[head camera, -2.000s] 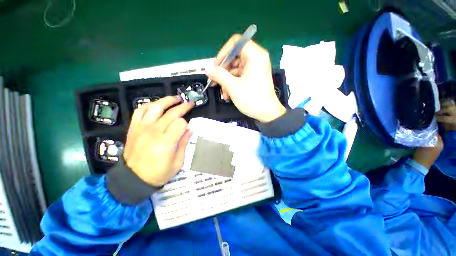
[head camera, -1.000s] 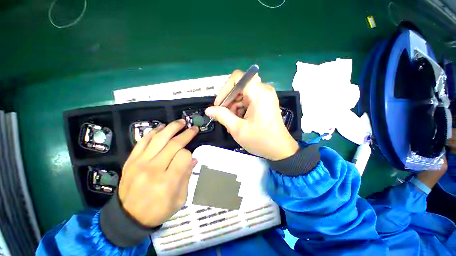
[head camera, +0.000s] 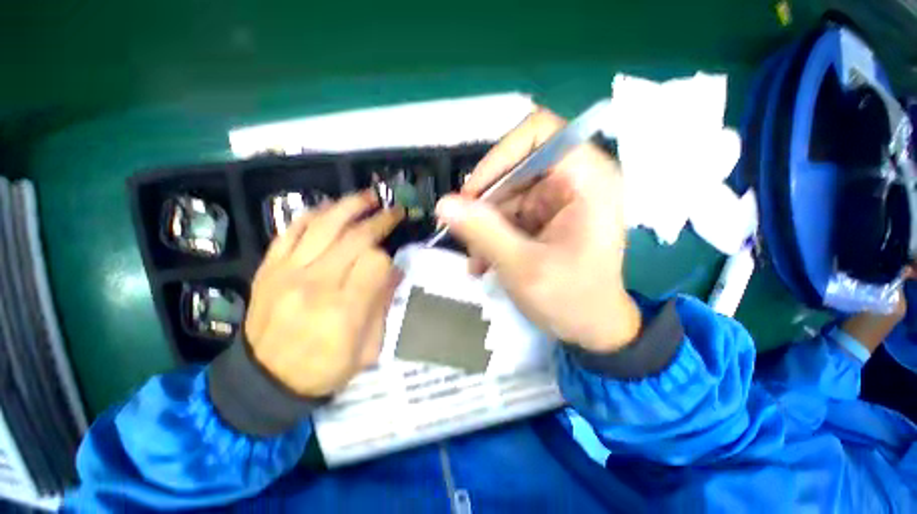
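Observation:
My right hand (head camera: pixel 558 216) holds grey tweezers (head camera: pixel 533 166) like a pen; their tip is at the top edge of the white sheet, below the housing. My left hand (head camera: pixel 320 291) lies over the black foam tray (head camera: pixel 241 211), its fingertips at a small black housing (head camera: pixel 405 193) in a back-row pocket. The white sheet with a grey-brown patch (head camera: pixel 443 330) is beside my left hand; whether the fingers grip it is hidden. Other housings (head camera: pixel 194 224) sit in the left pockets. A white slotted plate (head camera: pixel 442 404) lies below the sheet.
Another white plate (head camera: pixel 382 124) is behind the foam tray. Stacked trays (head camera: pixel 35 331) stand at far left. Crumpled white tissue (head camera: pixel 674 151) and a white tube (head camera: pixel 732 283) lie right. A blue reel (head camera: pixel 819 181) with a clear bag is far right, beside another person's hand and blue sleeve.
My right hand and the tweezers have moved right and their tip has left the housing for the sheet's top edge. My left hand stays at the same housing. The camera view has shifted.

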